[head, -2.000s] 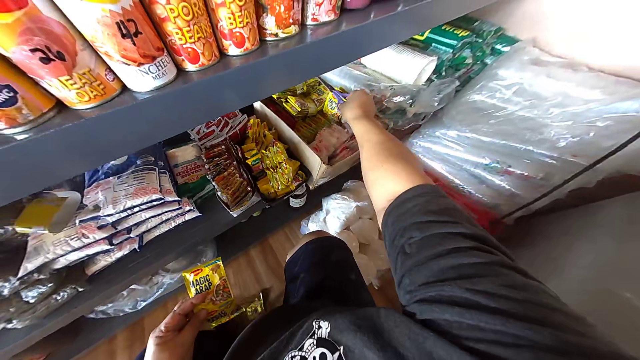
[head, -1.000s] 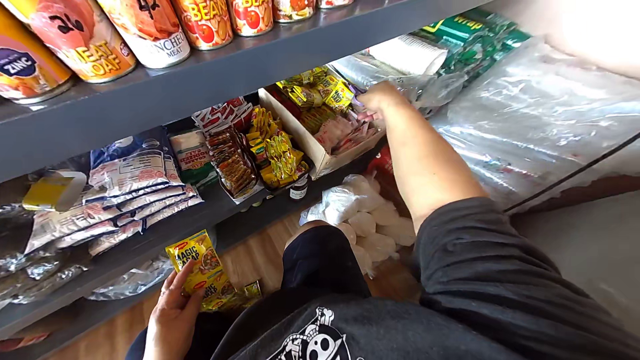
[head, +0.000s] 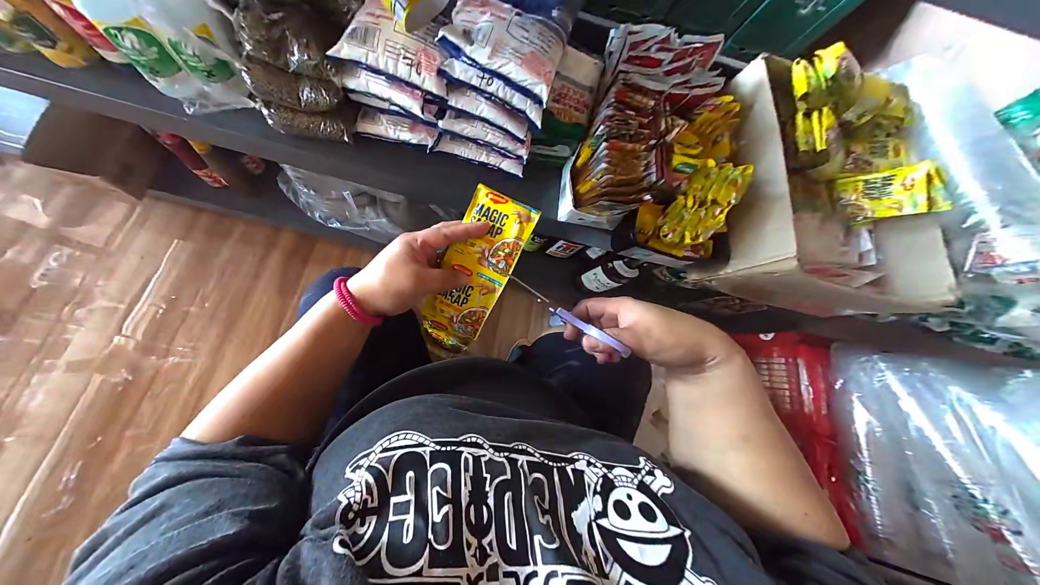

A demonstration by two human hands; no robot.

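My left hand (head: 414, 272), with a pink coiled band at the wrist, pinches a strip of yellow Maggi seasoning sachets (head: 479, 272) in front of my lap. The strip hangs with joined sachets one below another. My right hand (head: 642, 333) grips scissors with lilac handles (head: 591, 331). Their thin blades point left and reach the strip's right edge near the seam between two sachets. Whether the blades are spread or closed on the strip I cannot tell. More yellow sachets (head: 890, 191) lie in a cardboard box on the shelf at the right.
A dark shelf (head: 309, 150) runs across in front, holding stacked white packs (head: 487, 89), a box of brown sachets (head: 621, 154) and yellow packets (head: 703, 207). A dark bottle (head: 608, 275) stands below. A red crate (head: 792, 390) and clear plastic-wrapped goods (head: 934, 455) are at the right.
My right hand has come back from the cardboard box to the front of my lap and now holds scissors. My left hand still holds the yellow strip. The view has swung left.
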